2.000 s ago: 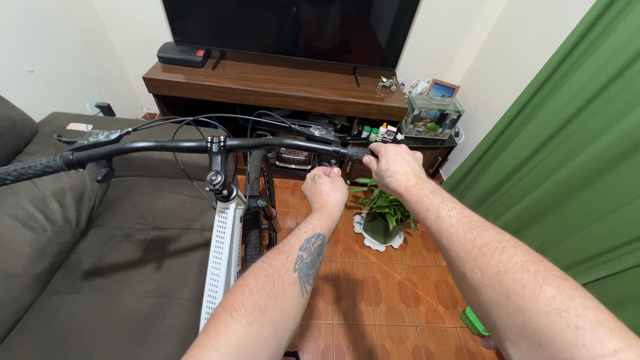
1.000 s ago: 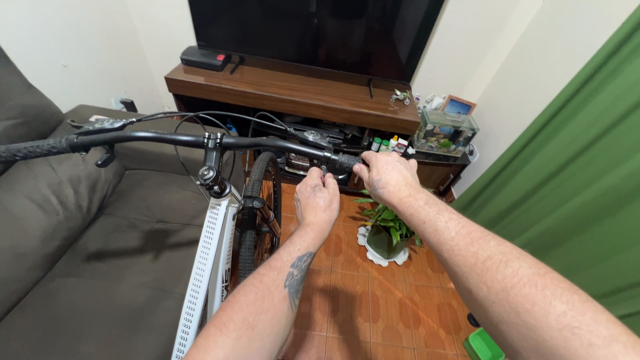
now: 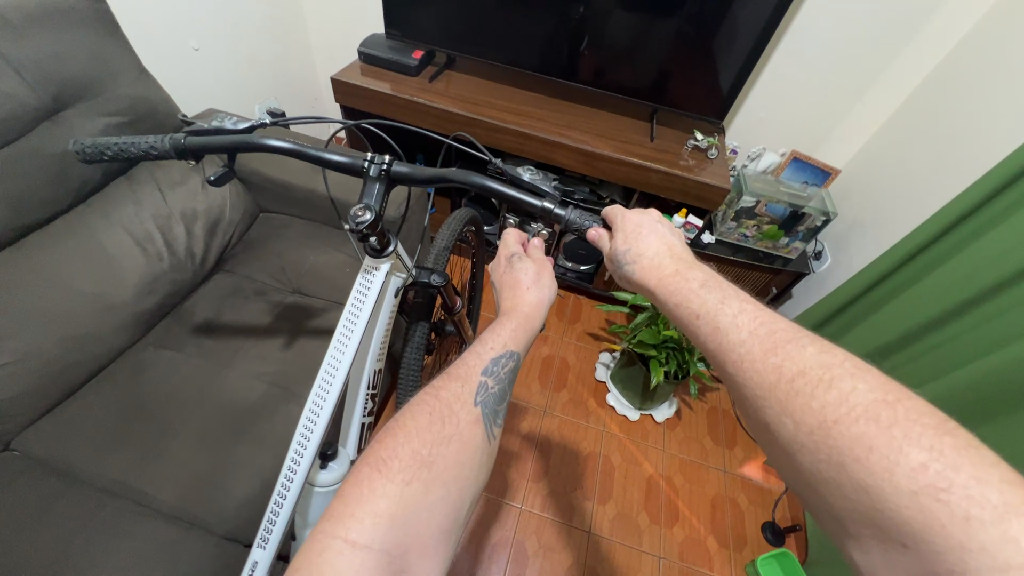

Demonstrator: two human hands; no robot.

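A bicycle with a white frame (image 3: 324, 400) stands on the left, its black handlebar (image 3: 280, 146) running across the view. My right hand (image 3: 640, 244) is closed around the outer end of the right rubber grip (image 3: 582, 222). Just below the bar, my left hand (image 3: 522, 276) has its thumb and fingers pinched together near the brake lever; whether it holds something small cannot be told. The left rubber grip (image 3: 124, 149) is free of any hand. Below the stem (image 3: 374, 192), the front wheel (image 3: 460, 240) shows.
A grey sofa (image 3: 168, 400) lies behind and left of the bicycle. Ahead stands a wooden TV stand (image 3: 528, 120) with a television (image 3: 592, 48) and a fish tank (image 3: 772, 212) beside it. A potted plant (image 3: 652, 352) sits on the tiled floor, a green curtain (image 3: 928, 312) at the right.
The view has shifted somewhat. My right hand stays on the grip end, and my left hand remains below the bar with its fingers pinched.
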